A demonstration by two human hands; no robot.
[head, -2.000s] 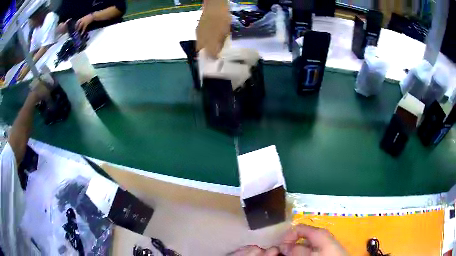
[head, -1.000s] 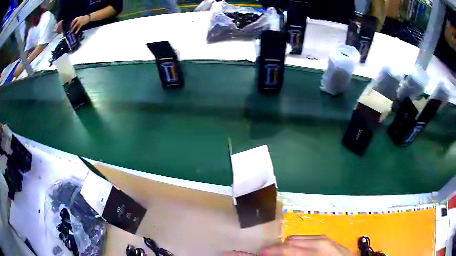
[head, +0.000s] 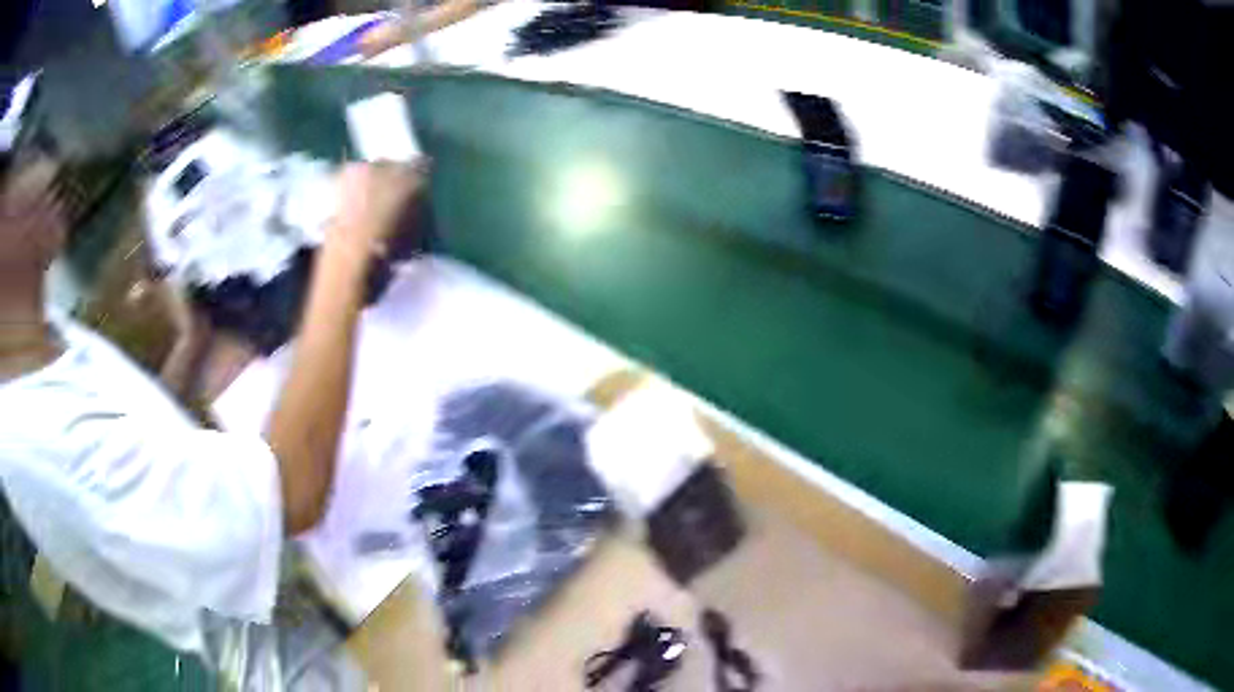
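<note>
The view is blurred and neither of my hands can be made out. An open black product box with white flaps (head: 693,521) leans on the brown cardboard sheet (head: 812,595). A second open box (head: 1035,622) stands at the lower right by the belt's edge. Two tied black cables, one a coil (head: 636,653) and one thinner (head: 729,654), lie on the cardboard. A clear poly bag (head: 535,541) with dark cables on it lies to their left.
The green belt (head: 758,311) runs diagonally across, with black boxes (head: 832,183) along its far side. At the left a person in a white sleeve (head: 149,473) reaches toward a box at the belt. A white wrapped item (head: 1211,311) shows at the right edge.
The view has swung left, so things appear further right and the neighbouring person is now large in view. The hand seen at the bottom edge before is no longer visible.
</note>
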